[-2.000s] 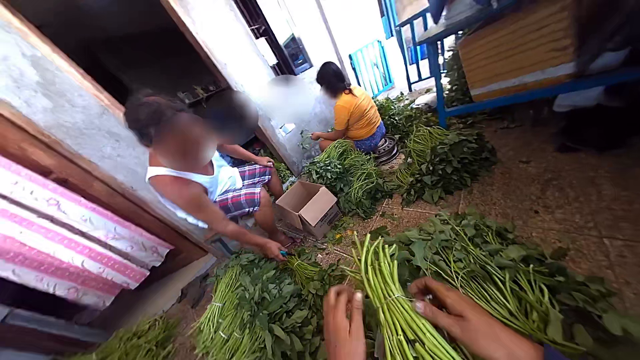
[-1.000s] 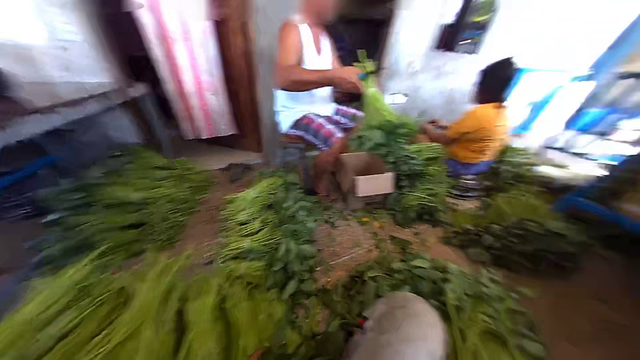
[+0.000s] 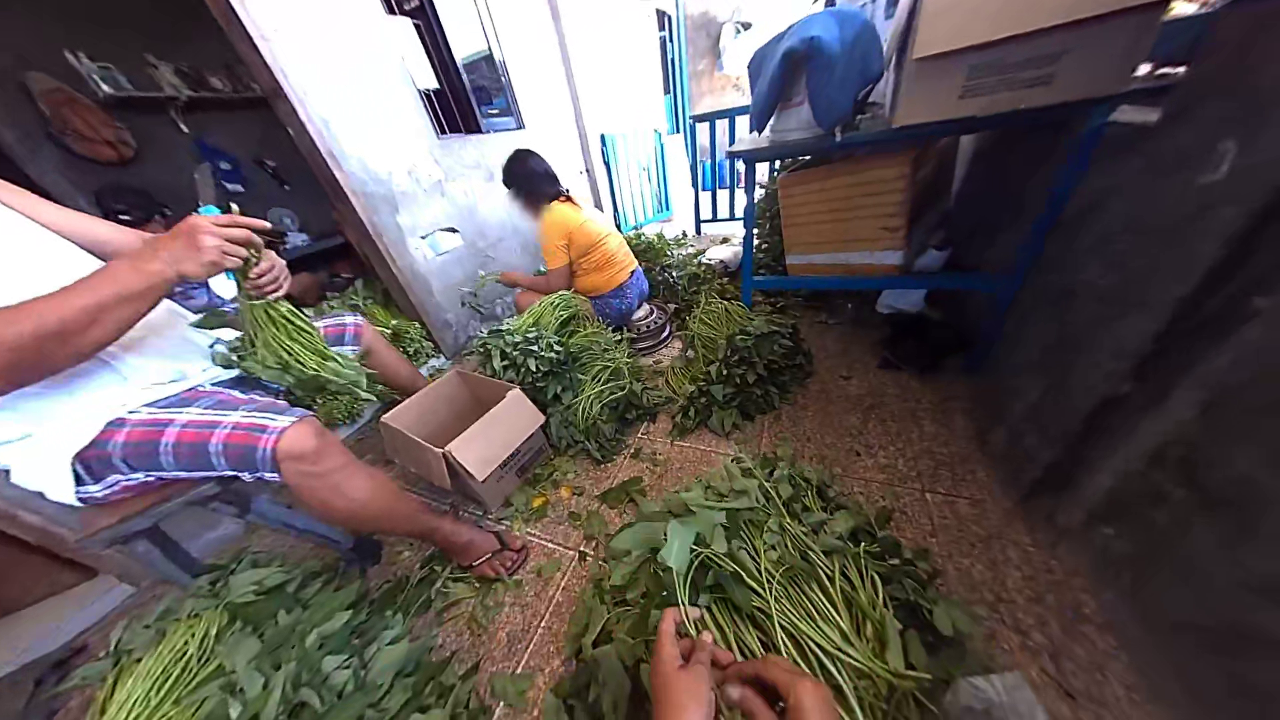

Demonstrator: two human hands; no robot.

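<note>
My left hand [image 3: 685, 665] is at the bottom centre, its fingertips pinching a thin green stem with a leaf [image 3: 680, 545] at its top. Close beside it, almost touching, my right hand [image 3: 778, 690] has its fingers curled; whether it grips the stem's lower part is hidden. Both hands are over the near edge of a large pile of leafy greens [image 3: 820, 590] with long stems, lying on the tiled floor. Another heap of leafy greens [image 3: 290, 640] lies at the lower left.
At the left a seated person [image 3: 180, 400] holds a bundle of greens [image 3: 290, 340]. An open cardboard box [image 3: 500, 435] stands on the floor [image 3: 560, 600]. Further back, a person in a yellow shirt [image 3: 590, 250] sits among heaps of greens [image 3: 600, 380]. A blue-framed table [image 3: 880, 283] stands at the right.
Two seconds ago my hands were on a thick bundle of stems; now a thin stem is at my left fingertips. The seated person at the left has raised both hands with a bundle. The view has swung about.
</note>
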